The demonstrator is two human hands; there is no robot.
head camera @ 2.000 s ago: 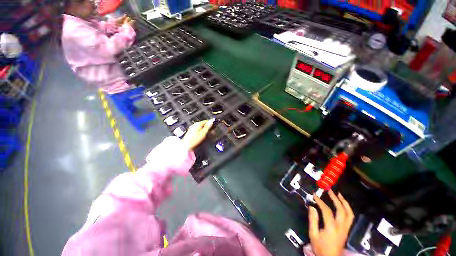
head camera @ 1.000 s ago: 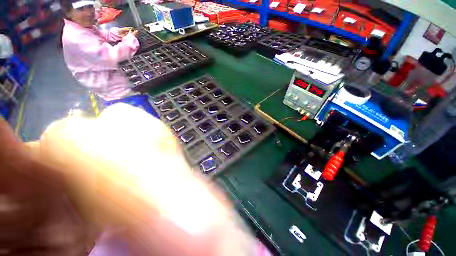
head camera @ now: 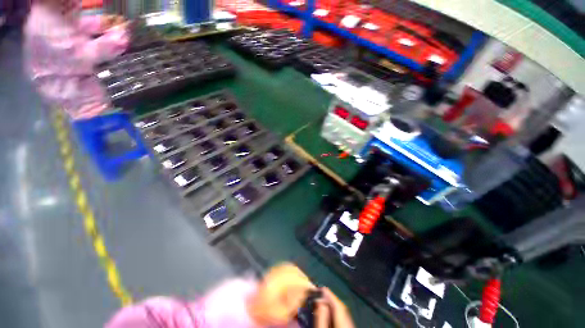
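My left hand (head camera: 282, 293) is at the bottom centre, blurred, its fingers closed on a small dark object (head camera: 309, 309), possibly a watch body. My right hand (head camera: 335, 310) touches the object's right side and is cut off by the bottom edge. The dark compartment tray (head camera: 224, 229) lies beyond them to the left, with a watch body in most pockets and an empty pocket near its front. Two toggle clamps with red handles, one (head camera: 372, 214) beside the power supply and one (head camera: 490, 300) at lower right, stand over fixtures with white-outlined nests (head camera: 343, 238).
A power supply (head camera: 347, 128) with red digits and a blue box (head camera: 420, 157) stand behind the fixtures. More trays (head camera: 170, 67) lie farther back. A person in a pink smock (head camera: 64, 57) is at upper left, near a blue stool (head camera: 110, 144). A white cord loops at lower right.
My left hand has dropped from close before the camera to the bottom centre. My right hand has come back into view beside it, with the dark object between them. The view has shifted right.
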